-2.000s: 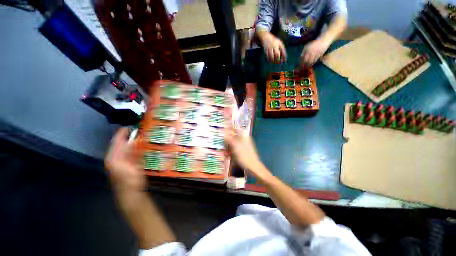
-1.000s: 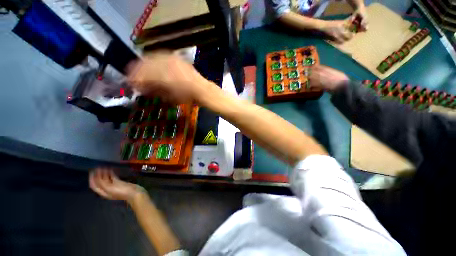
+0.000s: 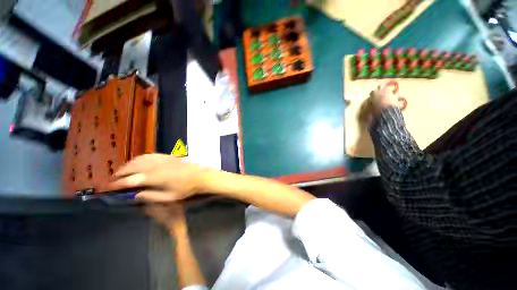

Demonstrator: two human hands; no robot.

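Note:
An orange-brown fixture cover with small holes (image 3: 96, 136) lies over the fixture in the machine at the left. My right hand (image 3: 161, 177) is blurred at the lower right corner of the cover, fingers spread over its front edge; whether it presses or grips is unclear. My left hand (image 3: 164, 212) is below it, largely hidden behind the right hand and the bench edge; its fingers cannot be made out.
A partly loaded fixture tray (image 3: 278, 54) stands on the green mat (image 3: 289, 127). Rows of red-green assemblies (image 3: 397, 65) stand on a cardboard sheet (image 3: 419, 107). Another person's hand (image 3: 384, 96), in a dark knitted sleeve, reaches over it. A yellow warning label (image 3: 179, 148) is beside the fixture.
The cover now lies over the green-loaded fixture. My right hand has moved down to its front edge. The other person's hand moved from the second tray to the cardboard; fewer pockets there are green.

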